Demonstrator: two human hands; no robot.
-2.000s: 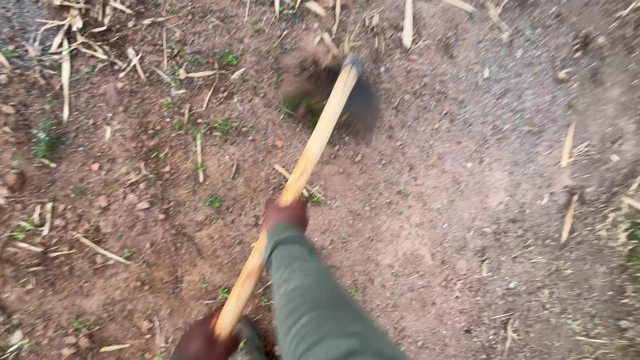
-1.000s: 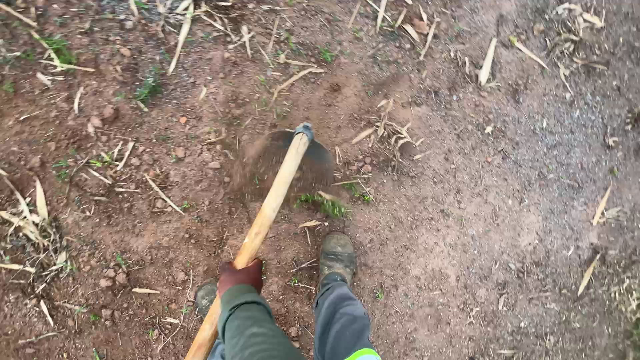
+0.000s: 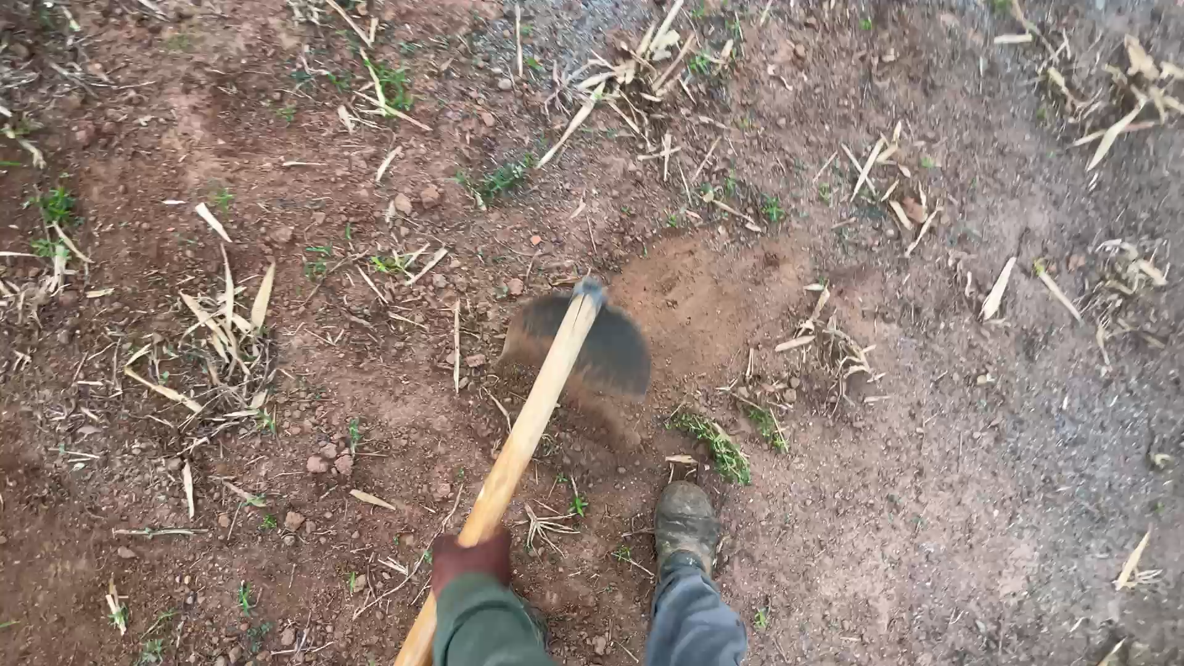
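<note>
My right hand [image 3: 472, 559], at the end of a green sleeve, is closed around the wooden handle [image 3: 527, 430] of a hoe near the bottom of the view. The handle slants up and to the right to the hoe's wide, dark metal blade [image 3: 615, 351], which is motion-blurred low over reddish soil. Loose soil blurs around the blade's lower edge. A scraped patch of bare soil [image 3: 694, 287] lies just right of the blade. An uprooted-looking green weed clump [image 3: 717, 446] rests below and right of it. My left hand is out of view.
My boot [image 3: 686, 523] stands below the weed clump, right of the handle; the other foot is mostly hidden behind my sleeve. Dry stalks and leaves [image 3: 227, 356] lie at the left, with more dry stalks [image 3: 638, 79] at the top. Small weeds [image 3: 504, 178] and clods dot the ground.
My left hand, seen on the lower handle two seconds ago, is out of view now. The hoe blade has moved across the ground, with my right hand still on the handle. The view has shifted.
</note>
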